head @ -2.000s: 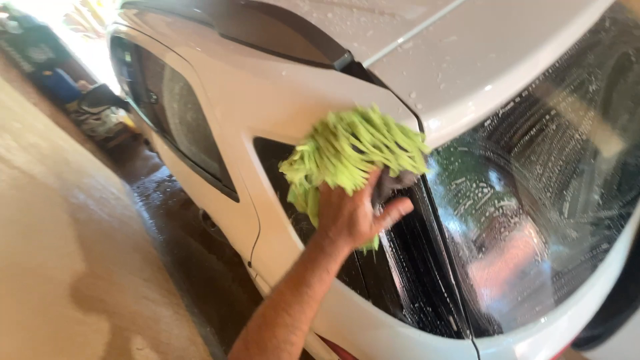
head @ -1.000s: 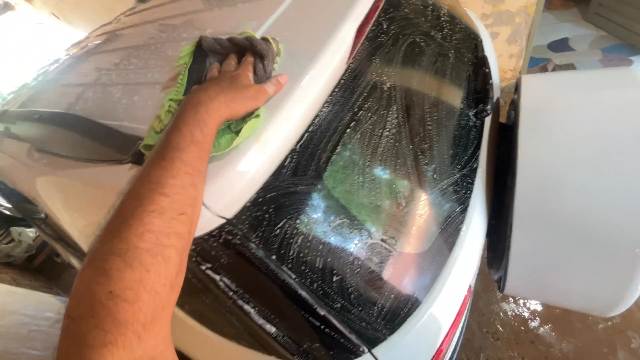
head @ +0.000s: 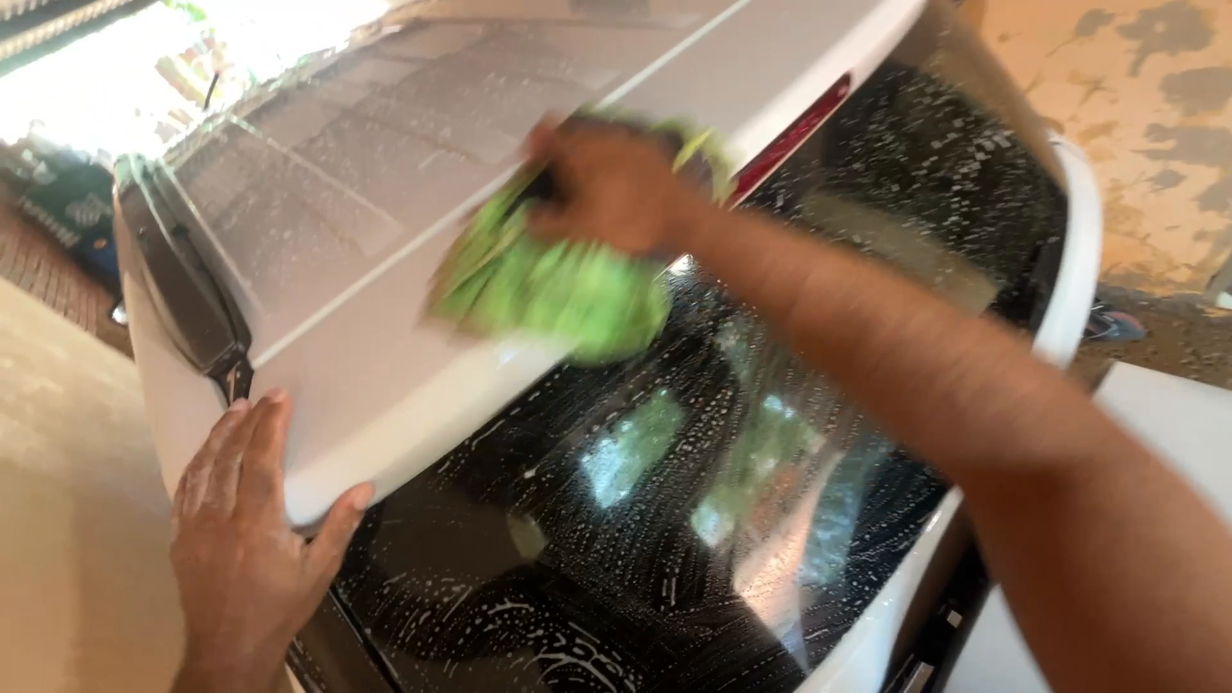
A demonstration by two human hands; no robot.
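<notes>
My right hand (head: 616, 188), blurred, grips a green microfiber wash mitt (head: 568, 298) with a dark cuff. The mitt lies over the rear edge of a white car's roof (head: 385, 298), above the rear window and beside the red brake light (head: 794, 140). My left hand (head: 245, 520) rests with spread fingers on the roof's rear corner, just behind the black roof rail (head: 183, 269), and holds nothing. Water drops and soapy streaks cover the dark rear window (head: 674, 510). Drops also dot the roof.
A plastered wall (head: 58, 462) stands close along the left side. At the upper right is a patchy orange wall (head: 1145, 144). A white panel (head: 1174, 452) juts out at the right, with a shoe (head: 1115, 324) on the wet floor above it.
My left hand has come into view on the roof corner. The mitt, on the side glass two seconds ago and on the roof one second ago, is now at the roof's rear edge. The view has shifted.
</notes>
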